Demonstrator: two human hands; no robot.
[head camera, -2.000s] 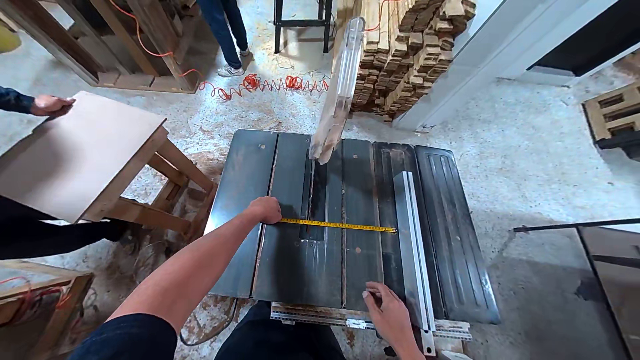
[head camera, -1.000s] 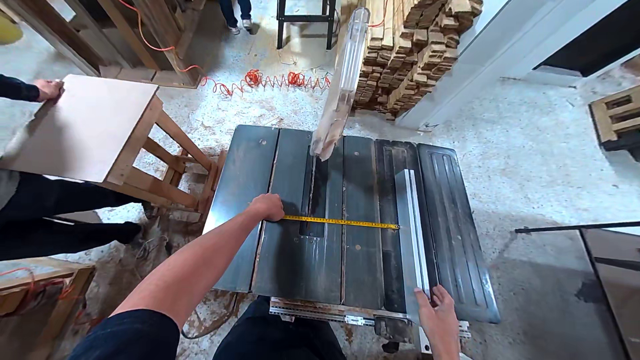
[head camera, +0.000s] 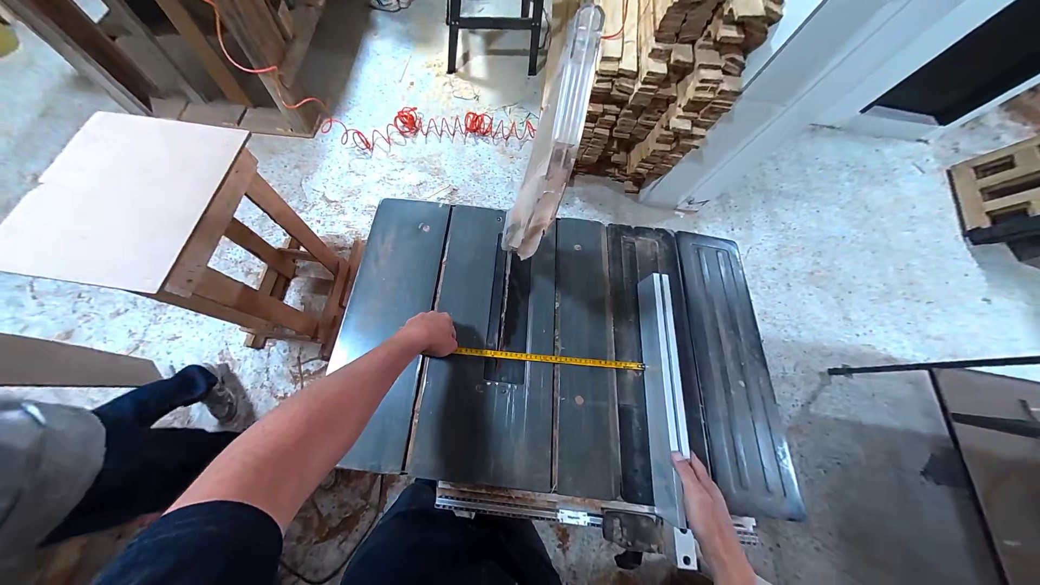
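Note:
A table saw's dark metal top (head camera: 585, 439) lies below me. My left hand (head camera: 435, 333) is closed at the left end of a yellow tape measure blade (head camera: 552, 358); the tape's case is hidden. The blade lies across the saw slot, its far end at the aluminium rip fence (head camera: 656, 366). My right hand (head camera: 700, 487) grips the near end of the fence, the thumb on its top. A clear plastic blade guard (head camera: 556, 130) extends over the back of the slot.
A wooden stand with a pale board (head camera: 122, 195) is at the left, a person's legs (head camera: 154, 431) near it. Behind the saw are a red coiled air hose (head camera: 439, 126), stacked wood strips (head camera: 666, 89) and a black stool (head camera: 494, 24). The fence rail (head camera: 520, 504) runs along the front.
My right hand has moved from the table's front edge onto the fence and stays there. My left hand stays with the tape. The other person's hand has left the pale board.

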